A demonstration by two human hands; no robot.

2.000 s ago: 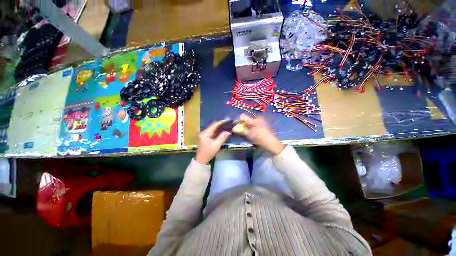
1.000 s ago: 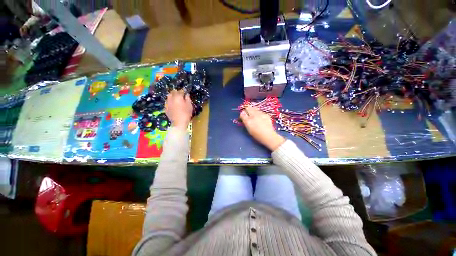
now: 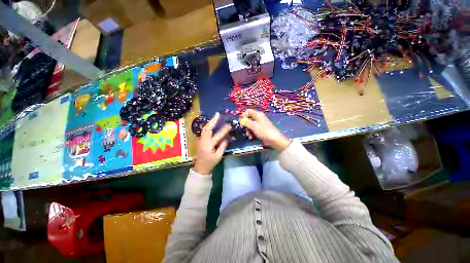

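My left hand (image 3: 210,146) is blurred near the bench's front edge, fingers raised. A round black part (image 3: 199,125) is at its fingertips; I cannot tell if it is held or lying. Another dark part (image 3: 235,126), blurred, is between my two hands. My right hand (image 3: 264,128) has its fingertips pinched at a small yellow item (image 3: 244,121), just below the red lead wires (image 3: 251,95). Multi-coloured lead wires (image 3: 296,102) lie right of the red ones. A heap of black parts (image 3: 160,97) lies on the patterned mat (image 3: 98,149) at left.
A pale bench machine (image 3: 247,49) stands behind the red wires. A crumpled clear bag (image 3: 292,33) is right of it, then a tangled heap of wired assemblies (image 3: 361,41). Below the bench are an orange-brown carton (image 3: 139,236), a red item (image 3: 64,226) and a box of clear bags (image 3: 397,159).
My left hand has come from the black heap to the front middle. My right hand has moved from the red wires down towards it. The dark parts now show near my hands. The view has shifted.
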